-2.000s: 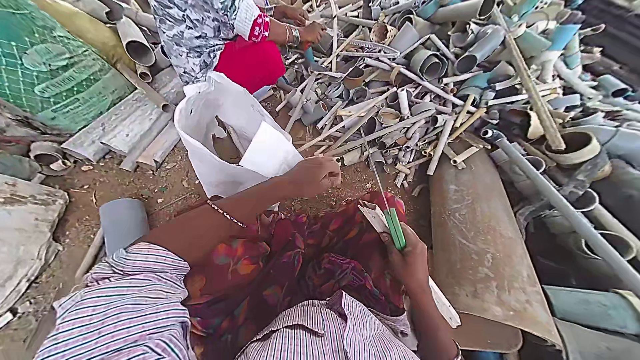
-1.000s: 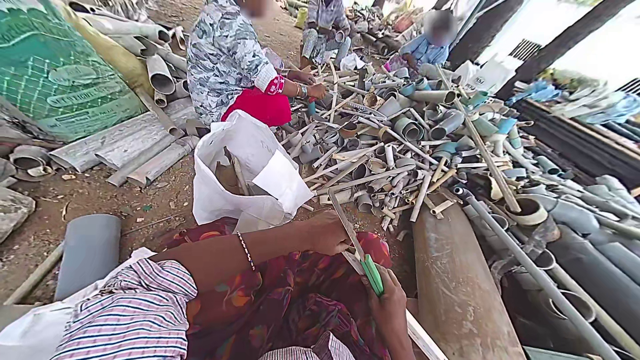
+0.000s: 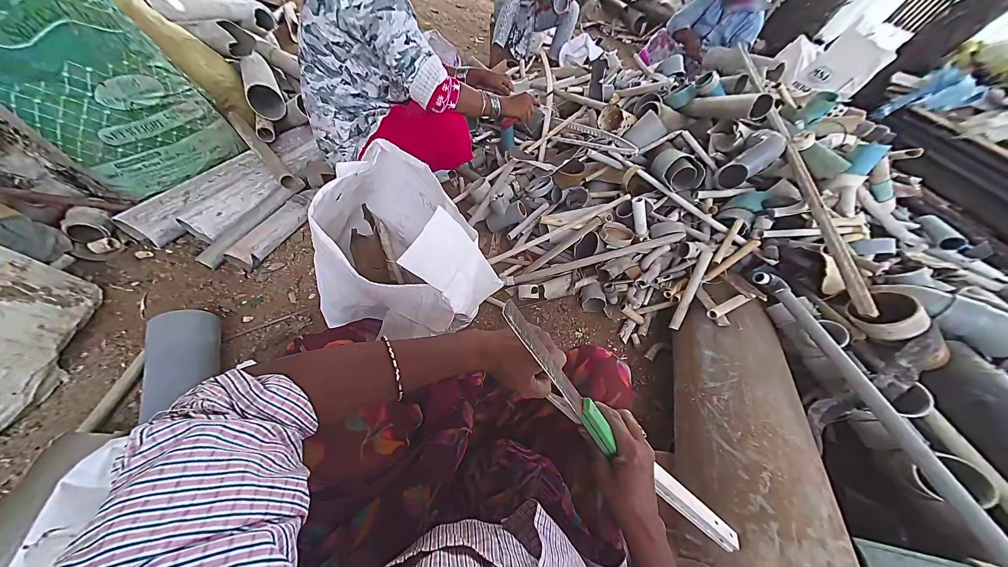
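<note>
My right hand (image 3: pixel 628 457) is closed around the green handle (image 3: pixel 598 428) of a knife, its broad metal blade (image 3: pixel 542 354) pointing up and to the left. Beneath the knife a narrow white plastic strip (image 3: pixel 693 505) runs diagonally across my lap, passing under my right hand. My left hand (image 3: pixel 520 362) grips the strip's upper end, close beside the blade; its fingertips are partly hidden. Just beyond my left forearm stands an open white sack (image 3: pixel 339 260) with some brownish pieces inside.
A heap of cut plastic pipes (image 3: pixel 630 260) spreads ahead and to the right. A wide brown pipe (image 3: pixel 748 441) lies by my right knee, a grey pipe piece (image 3: pixel 181 354) at left. A co-worker in a patterned sleeve (image 3: pixel 370 71) sits beyond the sack; other people are farther back.
My left hand was apart from the blade two seconds ago; it is now beside it on the white strip. The knife blade has tilted further to the left.
</note>
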